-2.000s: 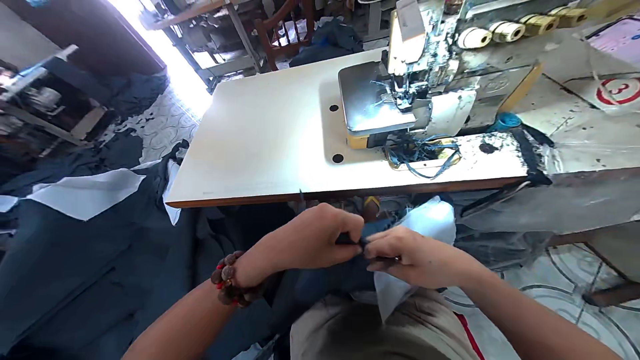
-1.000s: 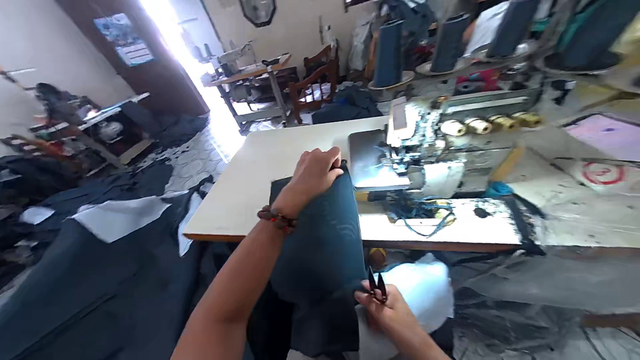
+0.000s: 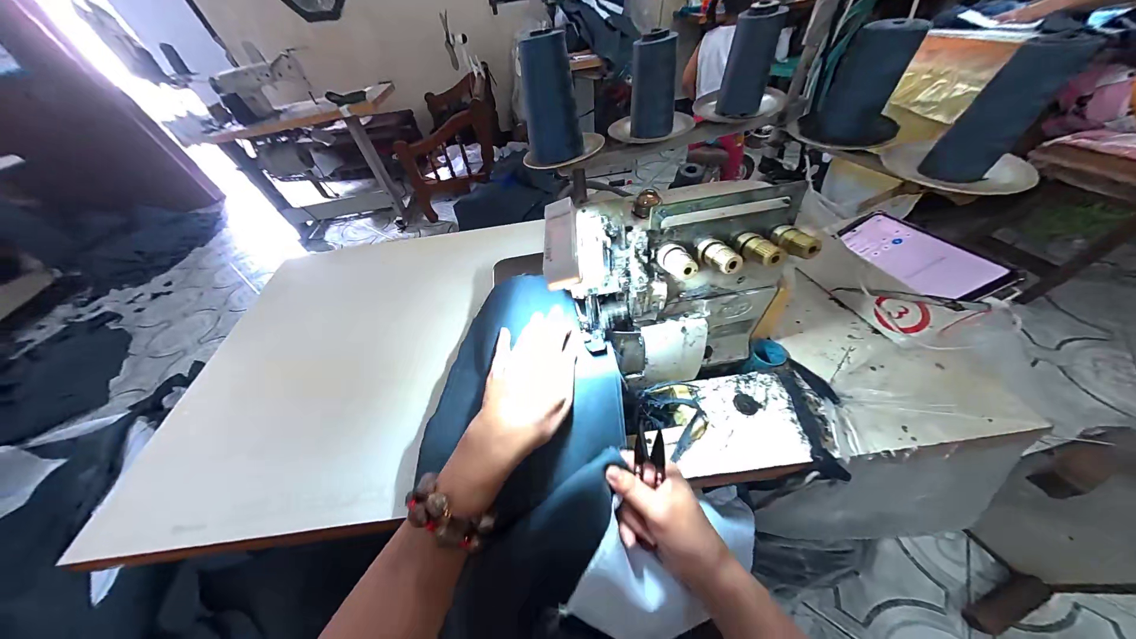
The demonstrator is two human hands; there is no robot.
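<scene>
Dark blue fabric (image 3: 586,417) lies over the table edge, its far end at the needle area of an overlock sewing machine (image 3: 692,275). My left hand (image 3: 532,382) rests flat on the fabric just left of the presser foot (image 3: 595,342), fingers spread, a beaded bracelet (image 3: 448,519) at the wrist. My right hand (image 3: 652,506) pinches the fabric's right edge near the table's front and also holds small dark thread snips (image 3: 650,457), blades pointing up. Light-coloured fabric (image 3: 639,586) hangs beneath my right hand.
Thread cones (image 3: 548,98) stand behind the machine. A tablet (image 3: 927,253) and clear plastic (image 3: 914,390) lie right on the white tabletop (image 3: 337,373). Loose thread (image 3: 670,408) gathers beside the machine. Further back are a wooden chair (image 3: 457,146), another sewing machine (image 3: 262,84) and a partly visible person (image 3: 710,67).
Both hands were together at the table's front edge. The fabric has since been spread on the table and moved to the needle area, with my left hand on it. The view has tilted up.
</scene>
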